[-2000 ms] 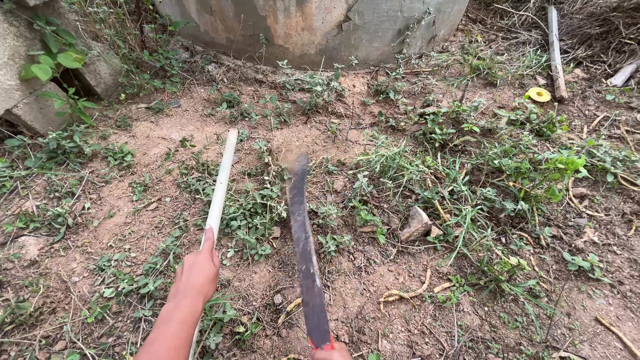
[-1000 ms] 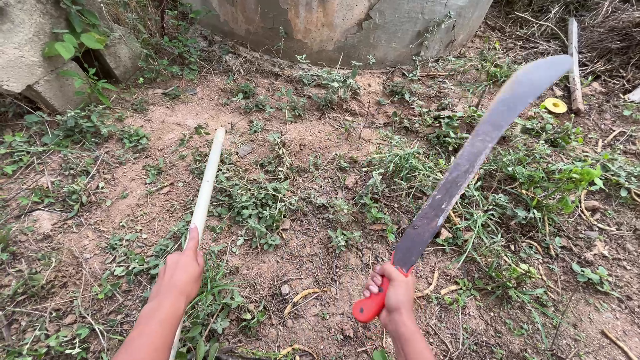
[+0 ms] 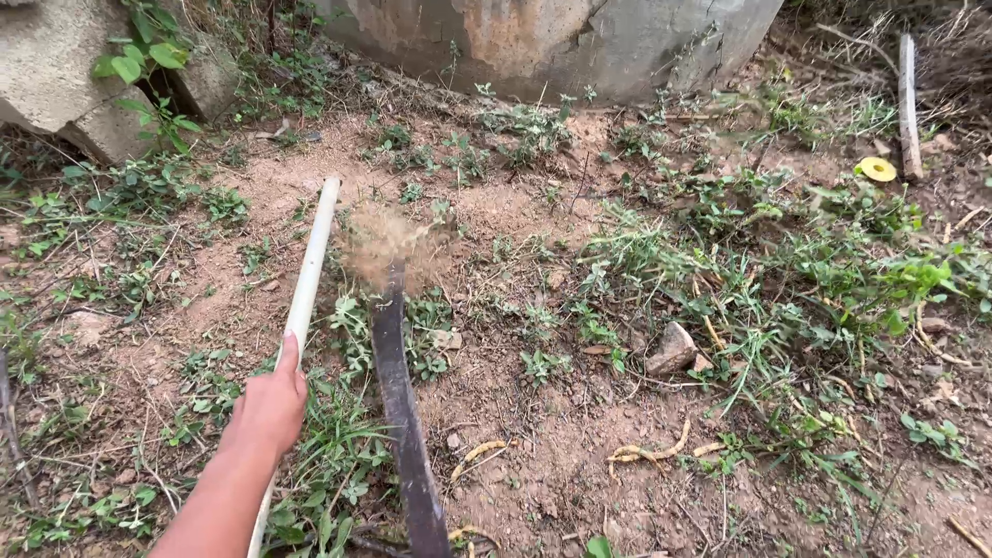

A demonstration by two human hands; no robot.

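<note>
My left hand (image 3: 267, 407) grips a pale, straight stick (image 3: 311, 267), whose far end points up and away over the soil. To the right of it, the dark curved blade of a machete (image 3: 403, 422) reaches in from the bottom edge. Its tip is at the ground among low green weeds (image 3: 353, 329), where a puff of reddish dirt (image 3: 391, 244) flies up. My right hand and the machete's handle are below the frame and cannot be seen.
A weathered concrete wall (image 3: 542, 46) curves across the back. Broken concrete blocks (image 3: 70, 70) lie at the upper left. A stone (image 3: 673, 349) sits among weeds on the right; farther off are a yellow ring-shaped object (image 3: 878, 169) and a length of wood (image 3: 908, 108).
The machete, raised toward the upper right one second ago, has swung down and left to the ground, throwing up dirt. My right hand has left the view. My left hand still holds the stick.
</note>
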